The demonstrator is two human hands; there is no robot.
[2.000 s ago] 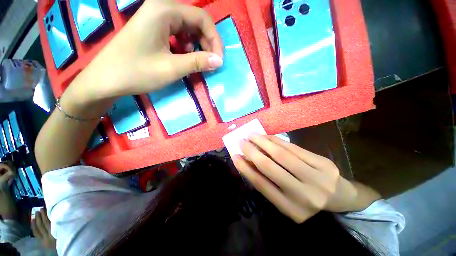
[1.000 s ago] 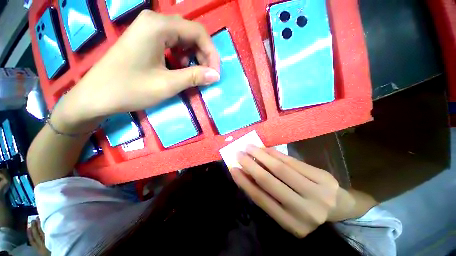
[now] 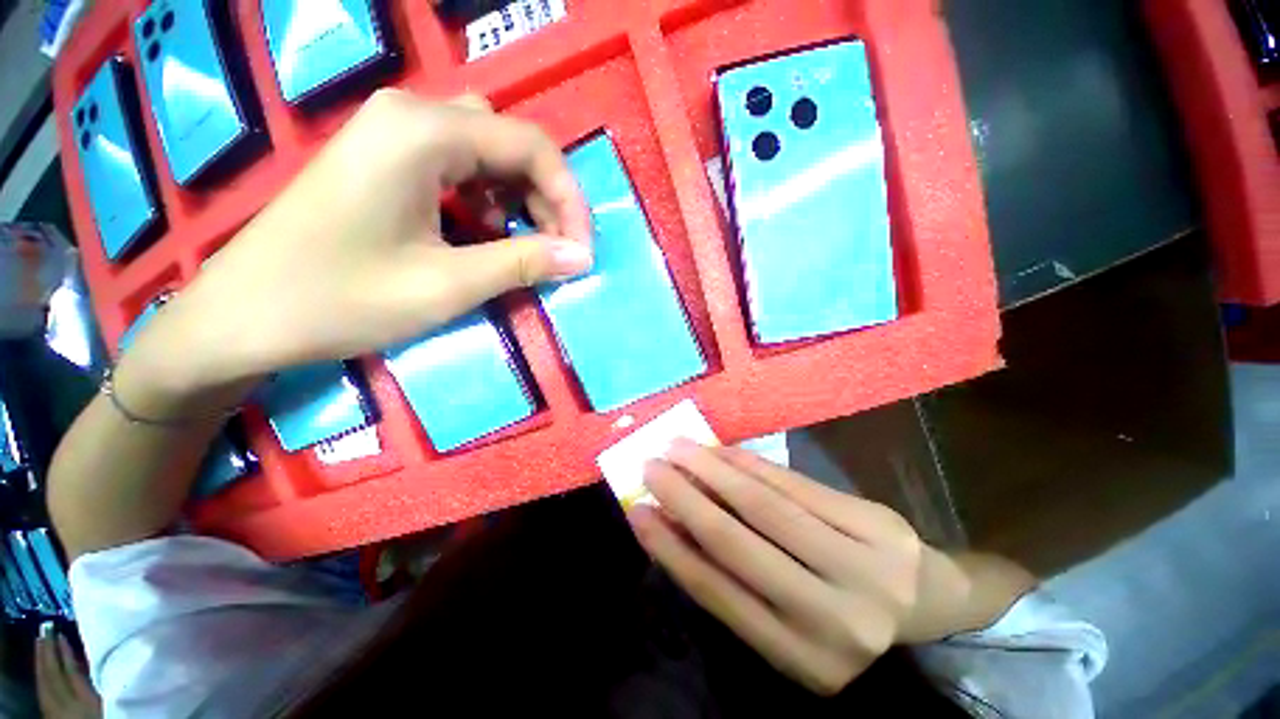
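Observation:
A red foam tray (image 3: 898, 379) holds light-blue phones in its pockets. My left hand (image 3: 372, 246) is over the front row, thumb and fingertips pinched at the upper left edge of a phone (image 3: 632, 309); it hides that phone's upper left part. Whether clear film is between the fingertips cannot be told. My right hand (image 3: 793, 555) pinches a small white card (image 3: 657, 452) at the tray's front edge, below that phone. Another phone (image 3: 817, 232) lies in the right end pocket, its round black camera lenses at the top.
More phones (image 3: 190, 91) lie in the back row, beside a pocket with a white printed label (image 3: 515, 25). An open brown box (image 3: 1081, 421) is right of the tray. Another red tray (image 3: 1235, 183) is at the far right edge. Another person's hand (image 3: 59, 681) is at lower left.
The tray has shifted left and down in the picture, and both hands with it. My left hand stays at the same phone's edge; my right hand still holds the card.

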